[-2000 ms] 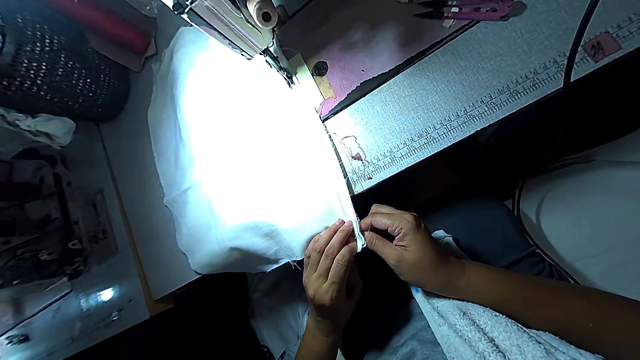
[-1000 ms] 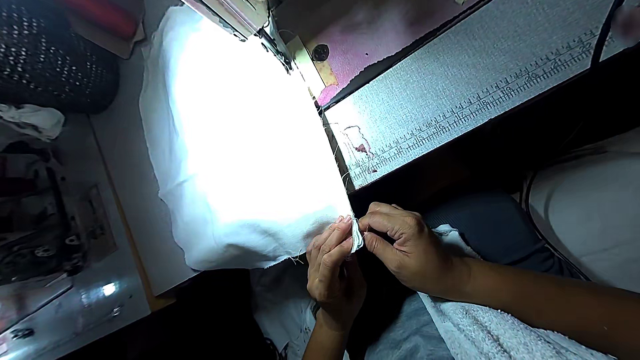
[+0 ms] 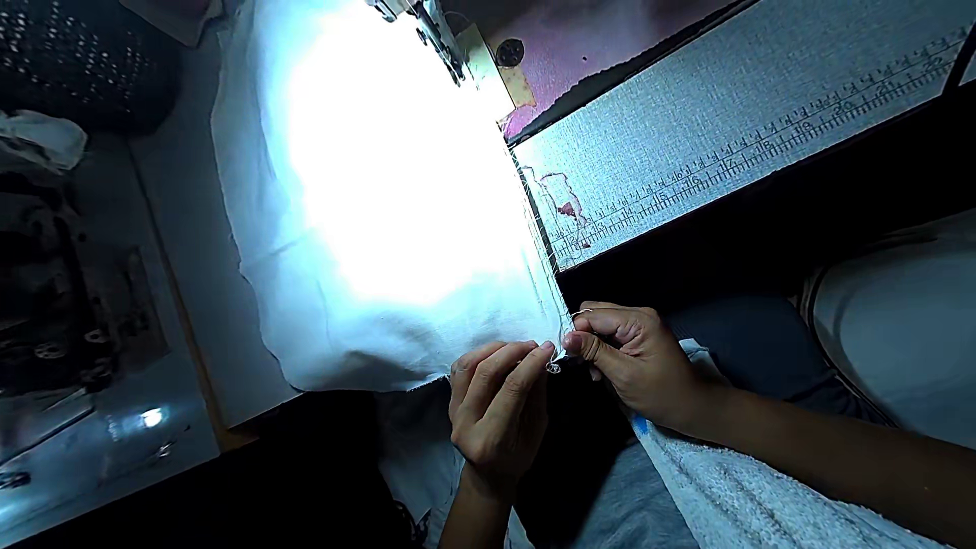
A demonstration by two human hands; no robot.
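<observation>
A white cloth (image 3: 305, 305) lies over the sewing table, its middle washed out by bright light. Its right edge carries stitching and loose threads and runs up toward the presser foot of a sewing machine (image 3: 442, 46). At the cloth's lower right corner, my left hand (image 3: 499, 404) pinches the fabric between thumb and fingers. Close beside it, my right hand (image 3: 633, 358) has its thumb and forefinger closed at the same corner, with a thread looping by the fingertips. A small tangle of thread (image 3: 553, 367) hangs between the hands.
A table edge with a printed ruler scale (image 3: 732, 152) extends to the right. Pink worn covering (image 3: 564, 61) lies beside the machine. A dark perforated basket (image 3: 84, 69) stands upper left, with a crumpled white cloth (image 3: 46, 141) below it. A white towel (image 3: 732, 488) rests on the lap.
The folded corner held between my hands has opened out, and a small thread tangle now shows there. My right hand has drawn slightly away from my left.
</observation>
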